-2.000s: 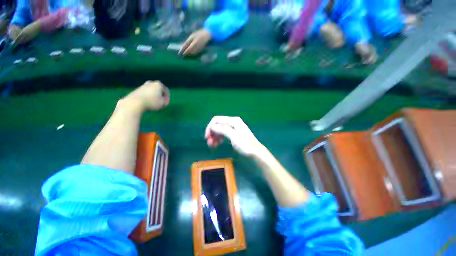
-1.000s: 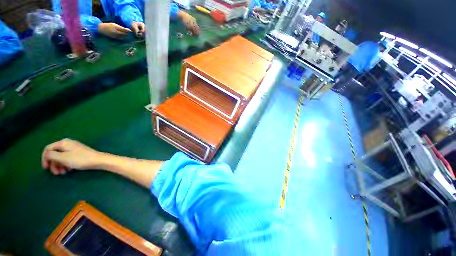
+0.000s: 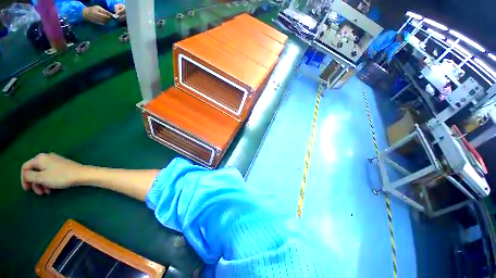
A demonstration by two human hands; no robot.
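Observation:
My right hand [image 3: 50, 174] is at the left of the view, above or on the green bench, with nothing visible in it. Its fingers are loosely curled, the fingertips a little apart. My left hand is out of the picture. A single orange-brown fixture frame [image 3: 118, 251] lies at the bottom left, nearer to me than the hand and not touched by it. It has a dark glossy panel [image 3: 81, 259] inside; its lower part is cut off by the picture's edge. A larger fixture stack [image 3: 231, 51] and a smaller fixture stack [image 3: 187, 117] stand side by side, their pale-rimmed openings facing me.
A grey metal post [image 3: 143, 51] stands just left of the stacks. Small metal parts [image 3: 53, 68] are spaced along the line beyond. Another worker's hands [image 3: 103, 14] hold something small at the top left. A blue floor with striped tape and a metal-legged stand [image 3: 405, 176] are at the right.
My view has turned far right from the opposite workers, then slightly more. My left hand and the fixture stack beside it have left the view. My right hand stays loosely curled and empty-looking.

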